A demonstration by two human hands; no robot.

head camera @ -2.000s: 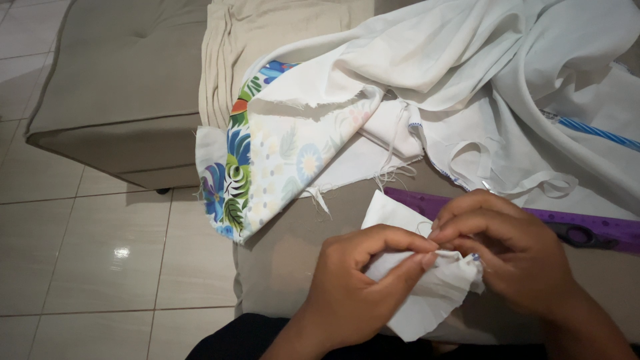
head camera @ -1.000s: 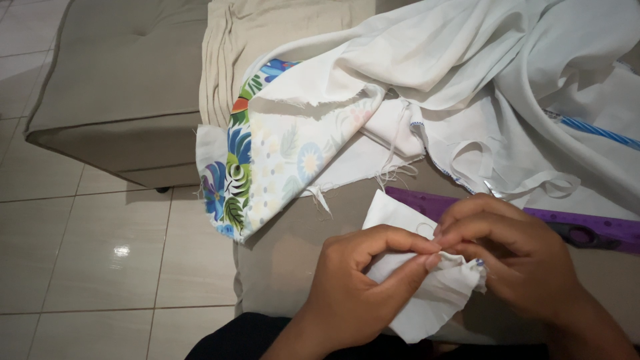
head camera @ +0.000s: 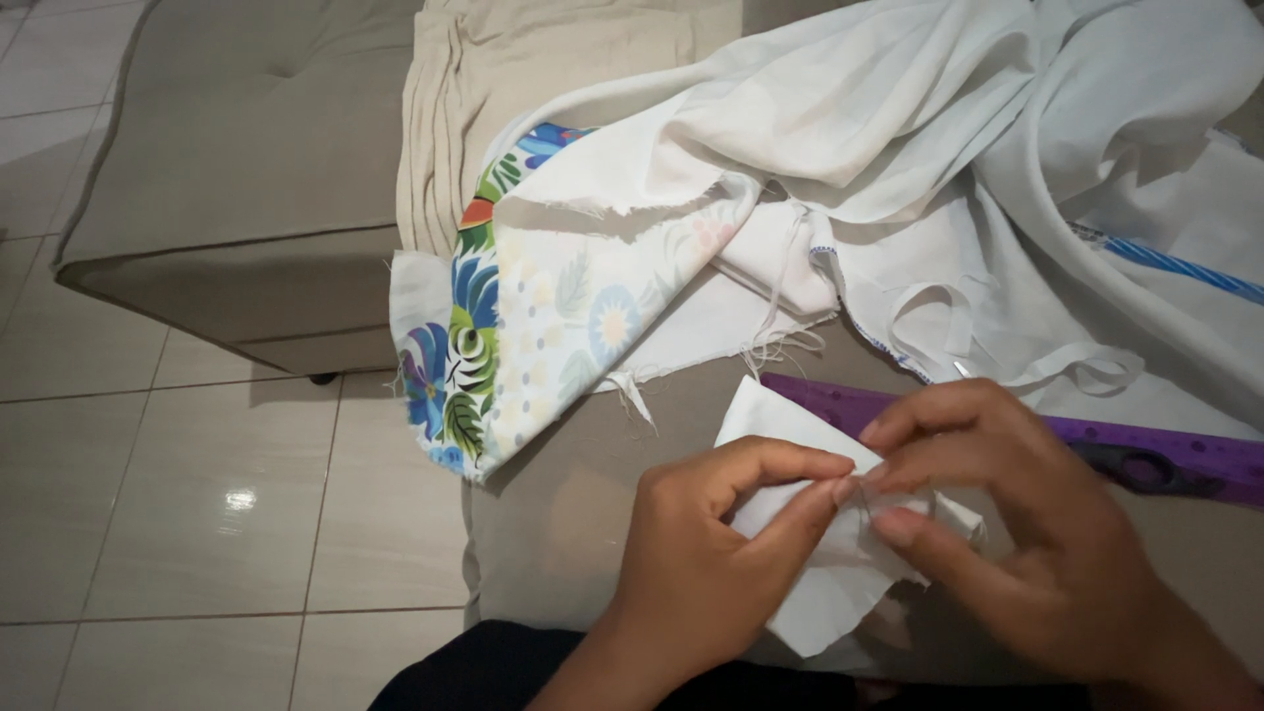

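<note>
A small folded piece of white fabric (head camera: 825, 592) is pinched between the thumb and forefinger of my left hand (head camera: 726, 538). My right hand (head camera: 997, 513) is at the fabric's right side, its thumb and fingers slightly apart beside my left fingertips. A thin dark line, a thread or a needle, shows faintly between the two hands; which of these it is I cannot tell, nor whether my right fingers grip it. Just beyond the hands, a purple ruler (head camera: 810, 400) lies partly hidden by my right hand, with the black handle (head camera: 1145, 469) of a tool on it.
White cloth (head camera: 849, 109) lies in folds across the grey cushioned seat (head camera: 563, 553), with a floral-printed fabric (head camera: 474, 355) at its left. Behind are folded beige fabric (head camera: 553, 49) and a grey upholstered ottoman (head camera: 237, 148). A blue twisted object (head camera: 1185, 267) rests on the cloth; tiled floor (head camera: 217, 494) shows left.
My right thumb and fingers have parted and shifted at the fabric's edge, and the fabric's right side hangs differently. My left hand keeps its pinch in nearly the same place.
</note>
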